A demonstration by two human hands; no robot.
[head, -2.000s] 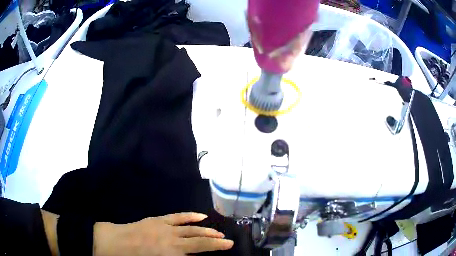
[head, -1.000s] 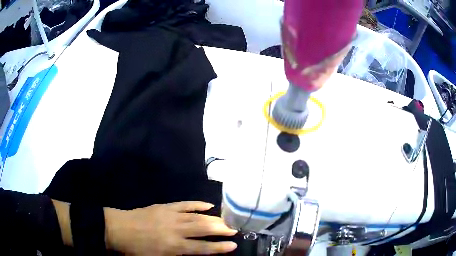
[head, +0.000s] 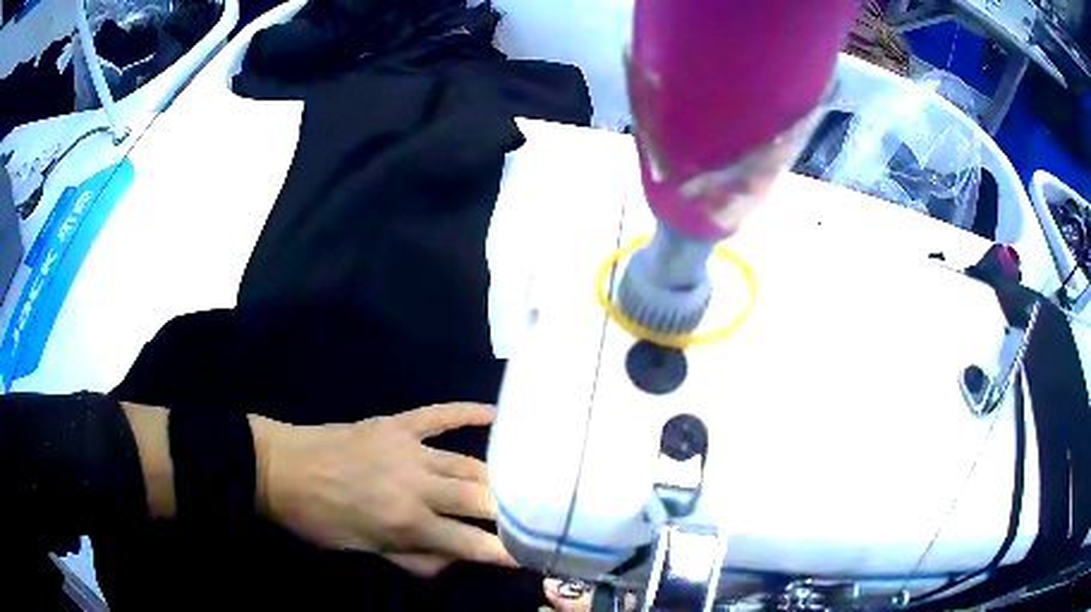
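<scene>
A long black garment piece [head: 371, 239] lies left of the white sewing machine head [head: 766, 442] and runs to the bottom edge. My left hand [head: 389, 490] lies palm down on the cloth with its fingers apart, fingertips at the head's left side and partly hidden by it. It grips nothing that I can see. A small skin-coloured patch shows below the front of the head at the bottom edge, perhaps a fingertip of my right hand [head: 565, 594]; the rest is hidden or cut off. The needle and presser foot are hidden.
A magenta thread cone [head: 736, 108] on a grey ribbed base stands above the head. Black bundled cloth [head: 371, 36] lies at the far edge. A blue JACK sticker [head: 60, 269] is on the left. Clear plastic [head: 915, 150] lies behind the machine.
My left hand and the black cloth have shifted away from me, towards the far side. The cloth's far end bunches closer to the bundle. The skin-coloured patch at the bottom has appeared.
</scene>
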